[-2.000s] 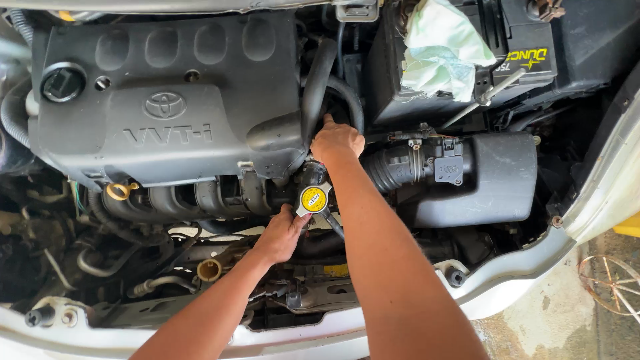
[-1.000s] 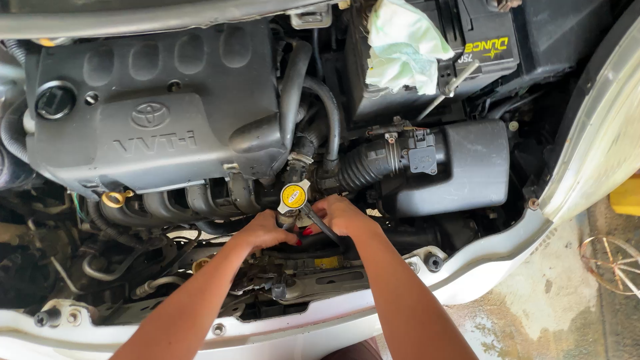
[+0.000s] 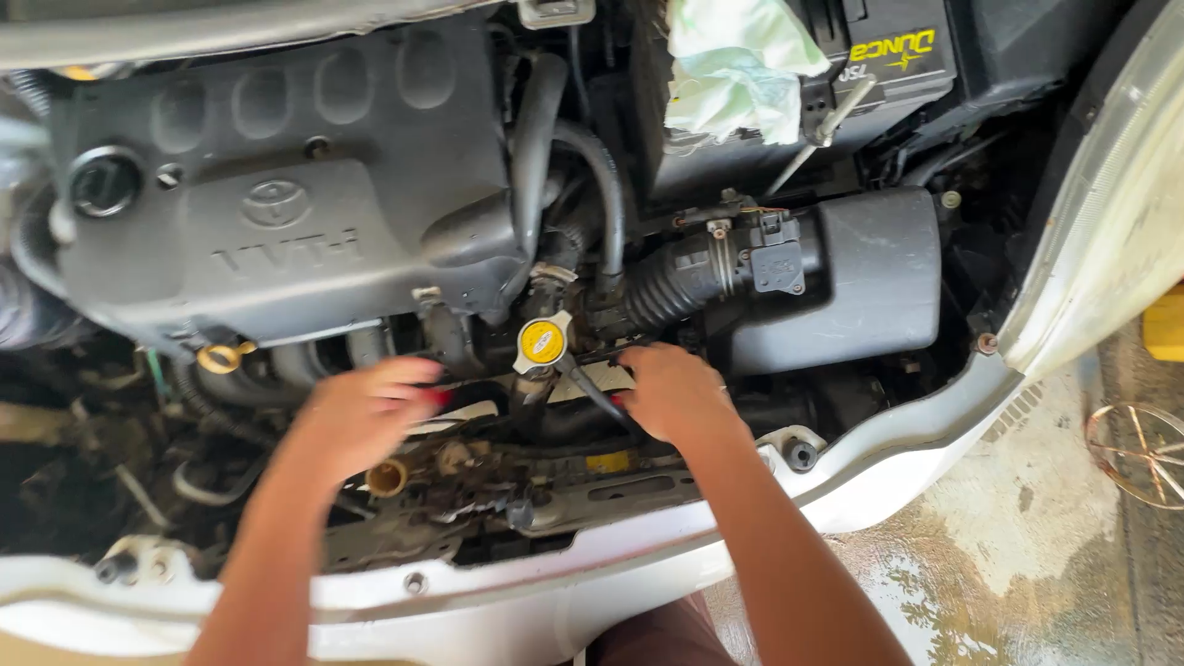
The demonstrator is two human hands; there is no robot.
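My left hand, blurred, hovers over the intake pipes, left of the radiator cap, with its fingers bent; whether it holds anything is unclear. My right hand is just right of the cap, its fingertips near a thin black hose; its grip is not clear. Between them sits the radiator cap, metal with a yellow centre, on its filler neck. The black plastic engine cover lies behind my left hand. A ribbed air intake hose runs behind my right hand to the air filter box.
A crumpled pale green cloth rests on the car battery, near a metal rod. The oil dipstick's yellow ring stands below the engine cover. The white front body edge crosses below my forearms. A rusty wire wheel is on the floor.
My hands were together around the radiator cap one second ago; now they are apart, the left one moved left and the right one slightly right. Earlier, my right hand was above the cap, by the hoses.
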